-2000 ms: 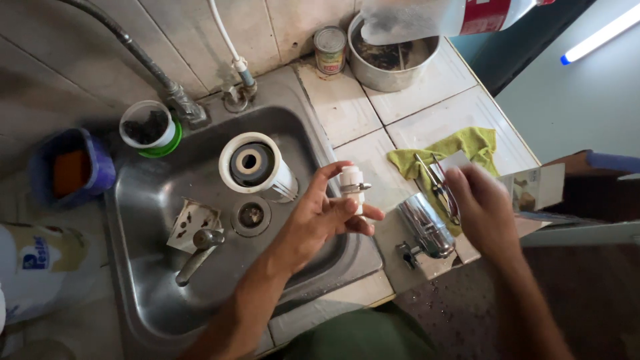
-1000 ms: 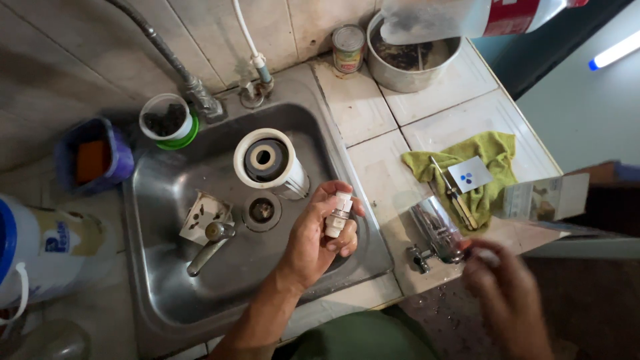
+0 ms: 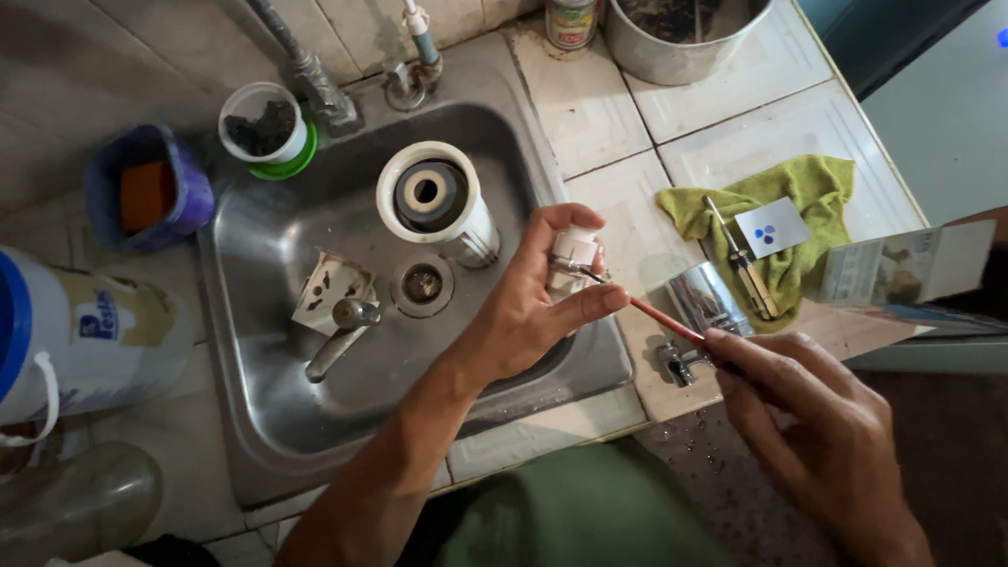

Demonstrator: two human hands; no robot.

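My left hand, over the right rim of the sink, grips a white plastic fitting with a metal clamp around it. In my right hand is a screwdriver with a red shaft; its dark tip meets the clamp, though whether it sits in the screw cannot be told. A chrome cylindrical housing with a small chrome tap lies on the tiles beyond the shaft. Another screwdriver and a white card with blue spots rest on a green cloth.
The steel sink holds a white cylinder with a filter cartridge, a metal spout piece and a stained white plate. Around it stand a purple tub, a bucket, a can and a metal pot. An open box juts at right.
My right hand has left the chrome housing's side and now holds the red-shafted screwdriver at the fitting in my left hand. The other screwdriver and card, near my right hand at first, lie on the cloth.
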